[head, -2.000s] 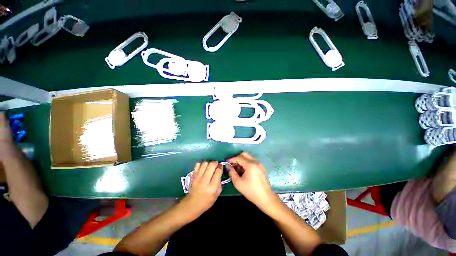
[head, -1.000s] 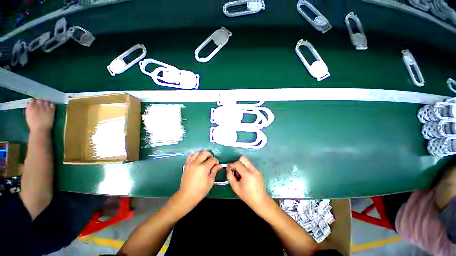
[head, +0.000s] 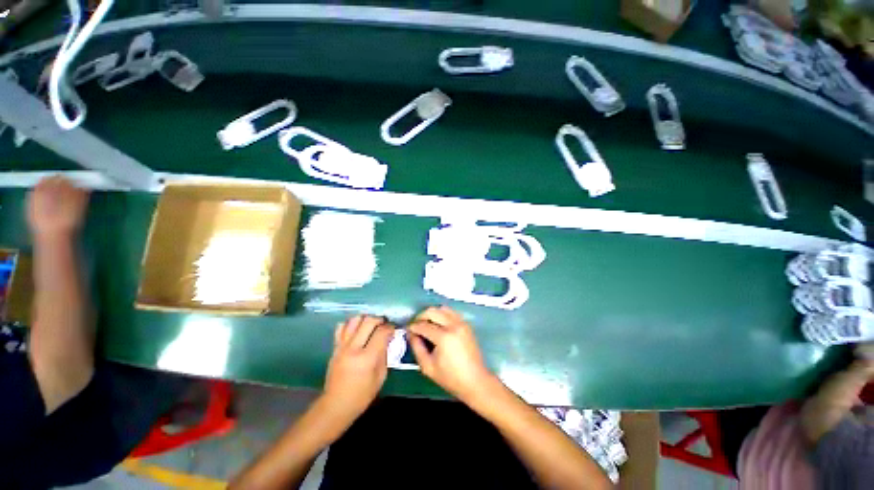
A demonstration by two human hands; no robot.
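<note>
A white coiled cable [head: 400, 352] lies between my hands near the bench's front edge, mostly hidden by the fingers. My left hand [head: 360, 356] holds its left side, palm down. My right hand [head: 446, 348] has its thumb and fingertips pinched at the cable's right part. Whether a tie is in the fingers is too small to tell. Waiting cables [head: 477, 266] lie overlapping just beyond my hands, against the white rail. A bristly pile of loose white ties [head: 339, 251] lies to the left of them.
An open carton of ties [head: 157, 255] stands left on the green bench. Stacked cables [head: 832, 297] are at far right. Single cables lie on the conveyor beyond the white rail [head: 613, 219]. A carton of bundled cables [head: 640, 448] is below the edge. Neighbours' arms show at both sides.
The view has tilted and shifted. My hands stay on the cable, which now shows less between them. The left neighbour's hand has come to the rail. The conveyor cables have shifted in view.
</note>
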